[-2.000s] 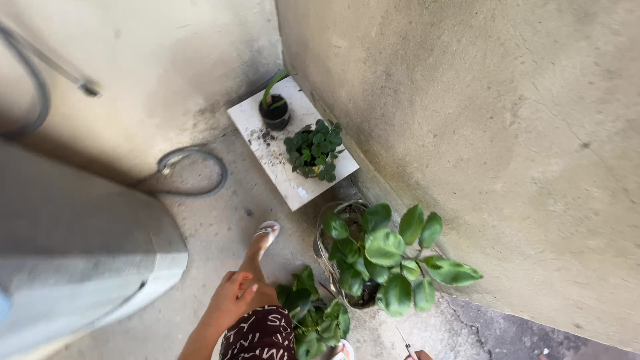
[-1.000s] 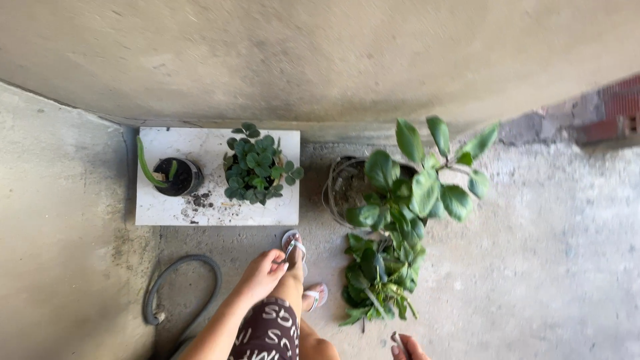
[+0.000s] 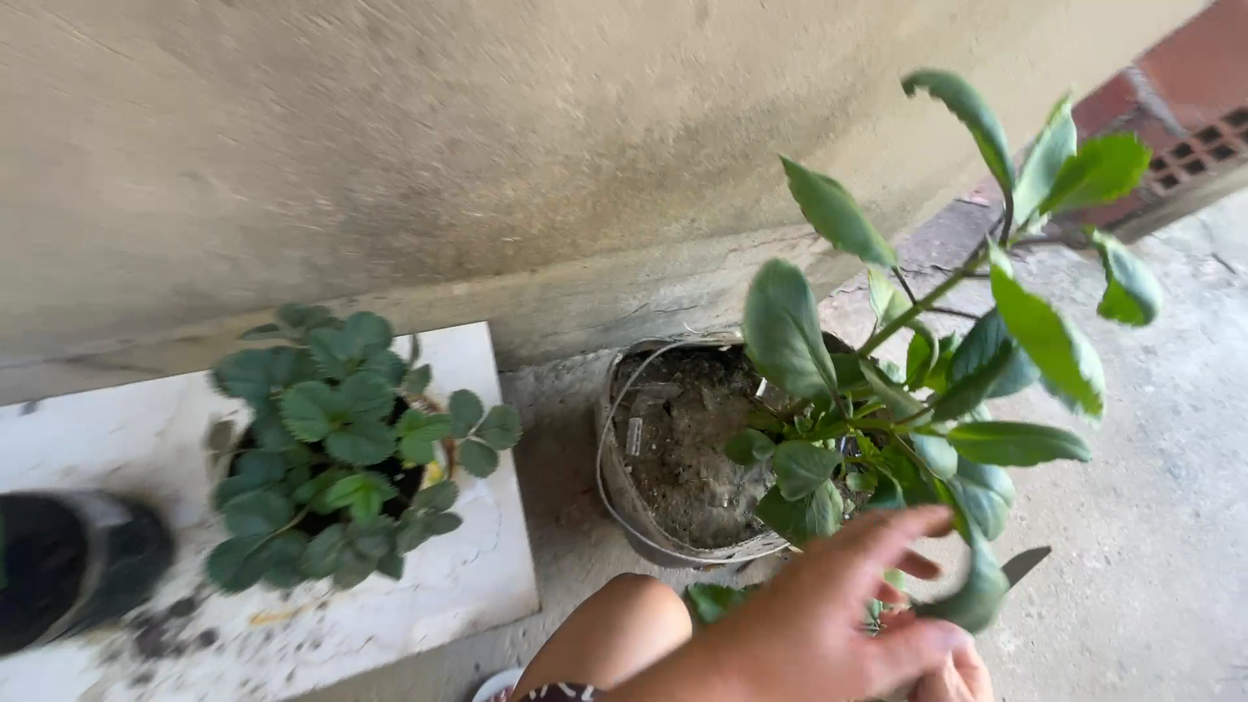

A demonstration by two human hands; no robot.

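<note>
My left hand (image 3: pixel 829 609) reaches in from the bottom with fingers apart around the lower leaves of a tall leafy plant (image 3: pixel 907 409). Its thumb is close to a drooping leaf (image 3: pixel 975 590). Partly hidden behind it, my right hand (image 3: pixel 955 678) shows only some fingers at the bottom edge. A knife blade (image 3: pixel 1026 565) sticks out past the drooping leaf; its handle is hidden, and the right hand is the nearest to it. The plant grows in a round bucket (image 3: pixel 624 487) of dry soil with a wire handle.
A white slab (image 3: pixel 487 546) at left bears a bushy potted plant (image 3: pixel 341 439), a black pot (image 3: pixel 88 565) and spilled soil. A rough plastered wall (image 3: pixel 439 146) runs behind. My bent knee (image 3: pixel 624 624) is near the bucket, with more leaves (image 3: pixel 712 600) low beside it.
Both hands have come to the tall plant's lower leaves; a second ago they were apart, the left near my foot. The view has moved closer to the bucket.
</note>
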